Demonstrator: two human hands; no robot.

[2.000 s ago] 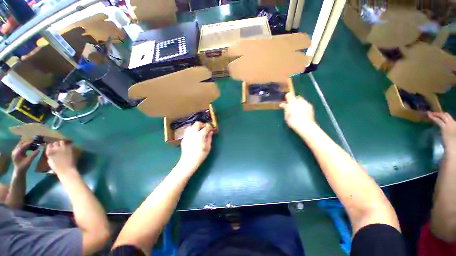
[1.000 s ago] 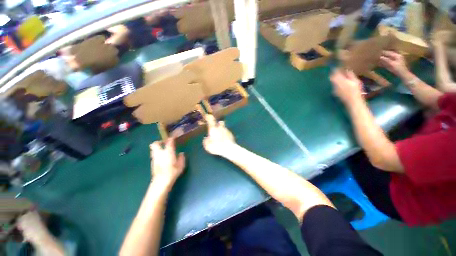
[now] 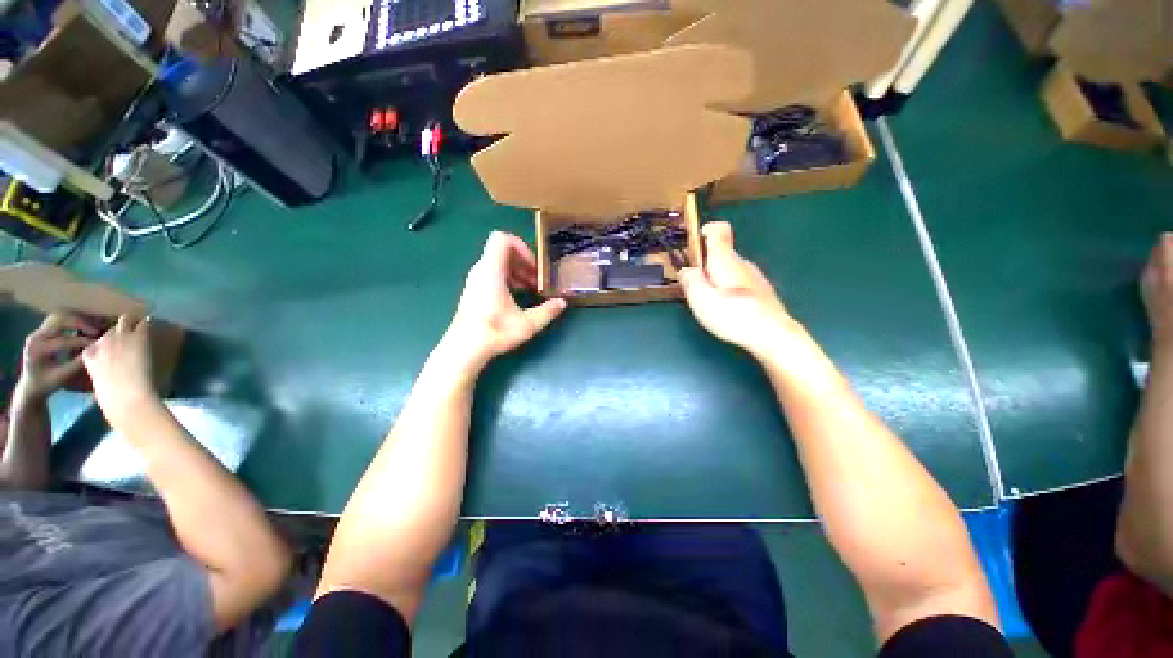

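Note:
An open brown mailer box [image 3: 627, 297] lies on the green bench in front of me, its lid [image 3: 605, 126] standing up at the back. Black coiled cable [image 3: 618, 237] fills the back of the tray, with a small black block [image 3: 633, 275] and a pale patch [image 3: 578, 274] in front. My left hand [image 3: 499, 303] holds the tray's left end, thumb at the front corner. My right hand [image 3: 731, 285] holds its right end. A second open box [image 3: 804, 174] with black cables stands behind at right, its lid [image 3: 810, 52] up.
A black unit [image 3: 425, 80] with red and white plugs stands at the back, a short lead [image 3: 426, 190] before it. A black upright case [image 3: 252, 125] is back left. A neighbour's hands [image 3: 97, 360] work at left. Another open box [image 3: 1101, 109] and a hand are at right.
The view has swung back left. The near box now sits squarely before me, in front of the second box. My right hand has moved from between the boxes to the near box's right end.

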